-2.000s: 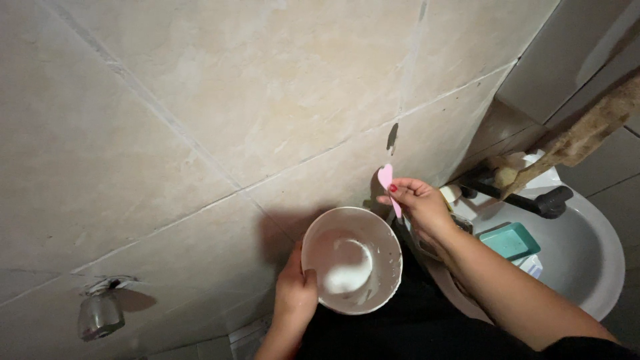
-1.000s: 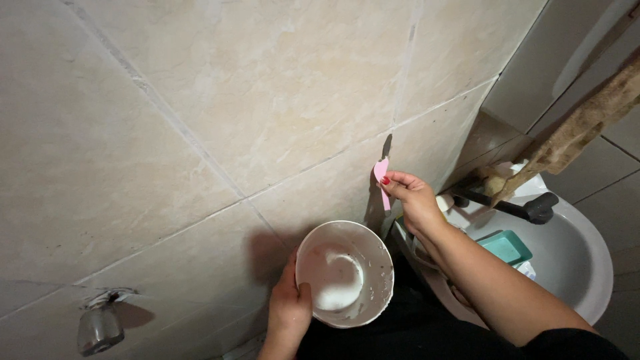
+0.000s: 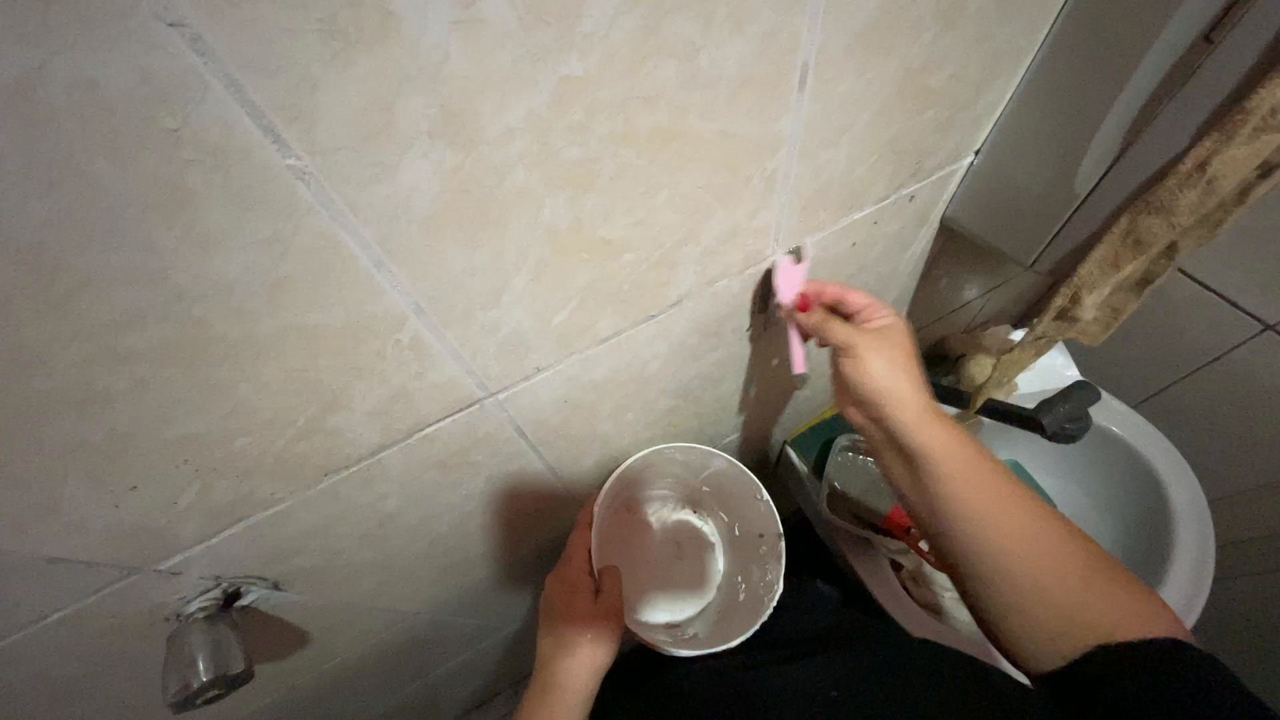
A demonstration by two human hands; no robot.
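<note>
My left hand [image 3: 583, 605] grips the side of a white plastic tub [image 3: 752, 560], thumb over the rim; white paste lies on its bottom and smears its wall. Between thumb and fingers, my right hand [image 3: 865, 335] holds a small pink plastic tool [image 3: 791, 285] with a forked head and a slim handle. The tool's head is at the tiled wall [image 3: 620, 200], by the point where two grout lines meet. Whether it touches the wall cannot be told. A dark spot shows in the joint just above the head.
A white washbasin [image 3: 1150, 520] with a dark faucet [image 3: 1065, 412] stands at the right. A clear container [image 3: 855, 480] sits on its near side, partly behind my right forearm. A brown cloth [image 3: 1150, 250] hangs above. A glass fixture [image 3: 207, 660] is on the wall at lower left.
My right hand has brought the pink tool up to the junction of the grout lines, where a dark gap showed before. The left hand still holds the tub. The view has shifted somewhat.
</note>
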